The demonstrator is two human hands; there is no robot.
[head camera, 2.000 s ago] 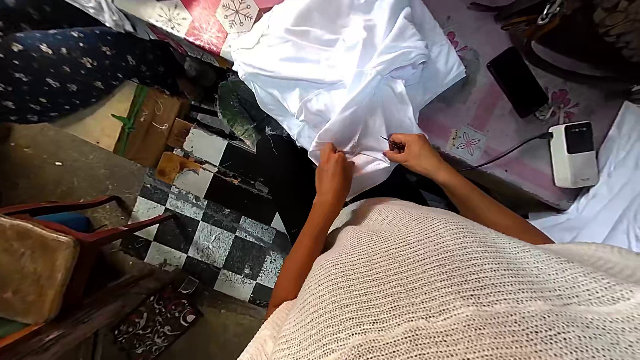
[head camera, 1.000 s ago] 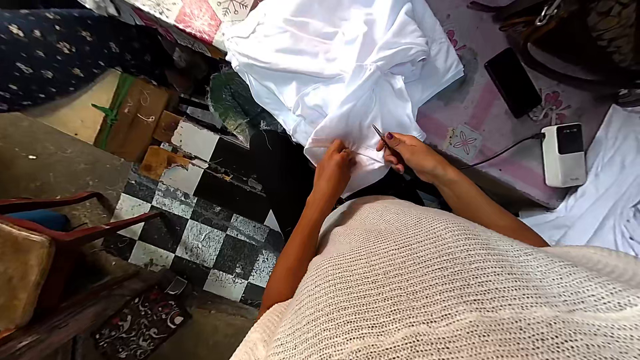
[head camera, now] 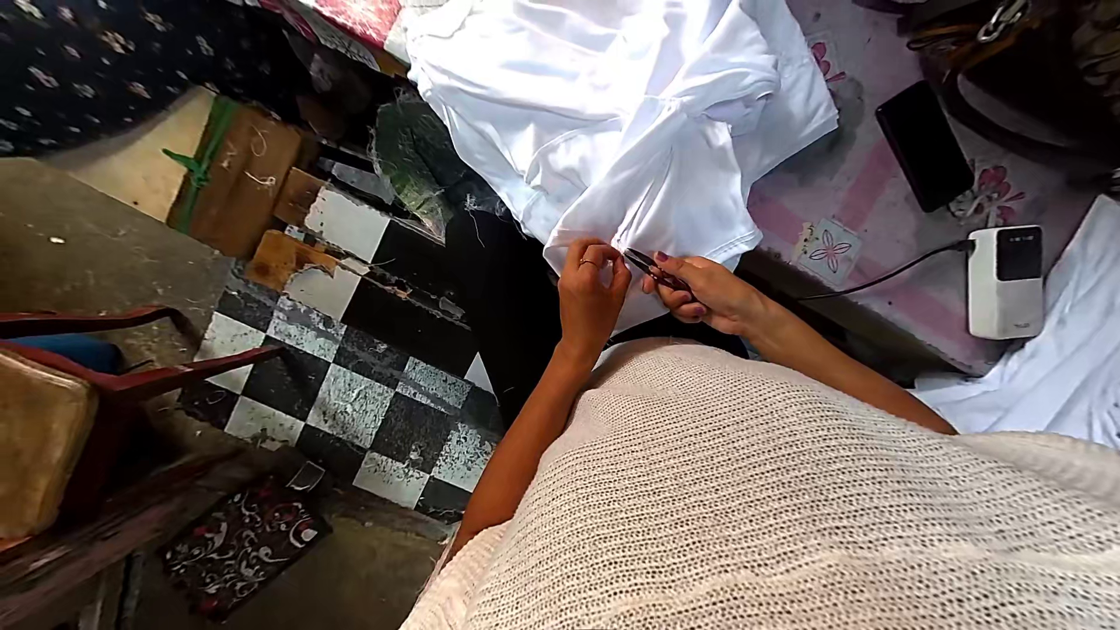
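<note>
A white fabric garment (head camera: 612, 114) lies bunched over the table edge and my lap. My left hand (head camera: 595, 284), with a ring on one finger, pinches the garment near its lower edge. Dark small scissors or thread snips (head camera: 656, 269) are held in my right hand (head camera: 700, 289). Their tips point left and touch or nearly touch the cloth beside my left fingertips. Whether the blades are apart cannot be made out.
On the pink patterned tabletop (head camera: 884, 254) at right lie a black smartphone (head camera: 925, 146) and a white power bank (head camera: 1006, 282) with a black cable. A dark bag (head camera: 1032, 79) is behind them. More white cloth (head camera: 1076, 332) lies far right. A red-framed chair (head camera: 131, 376) stands at left.
The tool in my right hand, pointing upward a second ago, now points left at the cloth by my left fingers. My left hand still pinches the garment.
</note>
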